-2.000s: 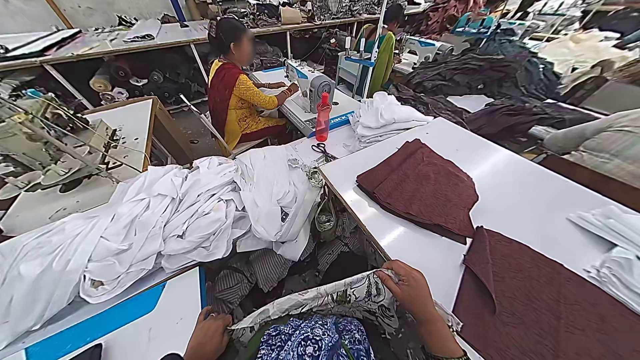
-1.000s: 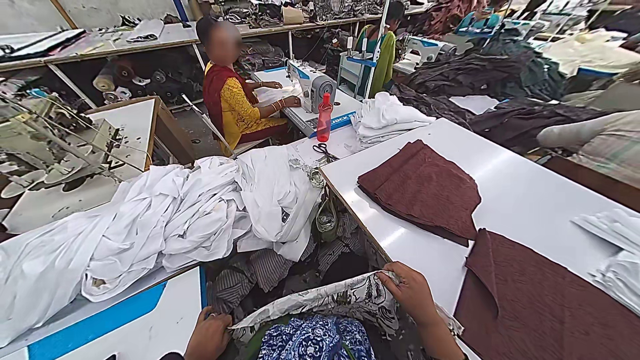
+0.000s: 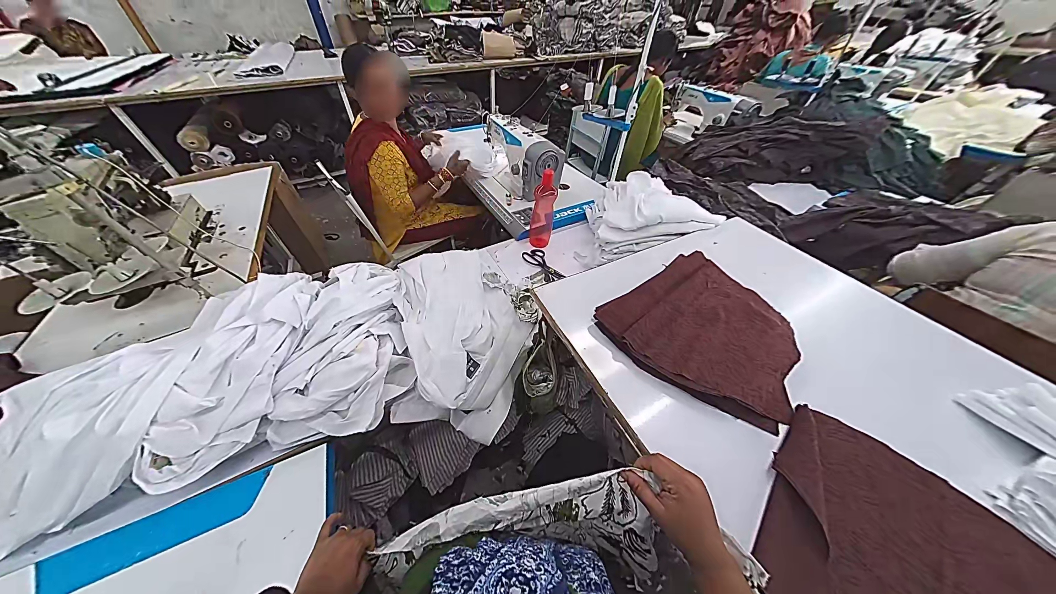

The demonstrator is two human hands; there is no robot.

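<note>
A strip of white printed cloth [image 3: 528,505] is stretched between my two hands at the bottom middle. My left hand [image 3: 337,558] grips its left end beside the white and blue table [image 3: 157,528]. Its upper right edge is pinched by my right hand [image 3: 672,505], near the corner edge of the white table on the right. Below the strip lies blue and white patterned cloth [image 3: 520,568]. Dark and striped fabric [image 3: 441,452] fills the gap between the tables. Brown cut fabric pieces [image 3: 697,330] rest on the white table [image 3: 833,305] to the right.
White garments [image 3: 272,371] are heaped at the left. Black scissors [image 3: 543,264] and a red bottle [image 3: 542,210] stand or lie beyond. A co-worker [image 3: 404,165] sits at a sewing machine [image 3: 524,153]; another person [image 3: 639,107] is behind. More white cloth [image 3: 648,210] is piled beside the bottle.
The co-worker has turned from facing the machine toward this side, with white cloth now held up by the machine. My hands hold the strip in much the same place.
</note>
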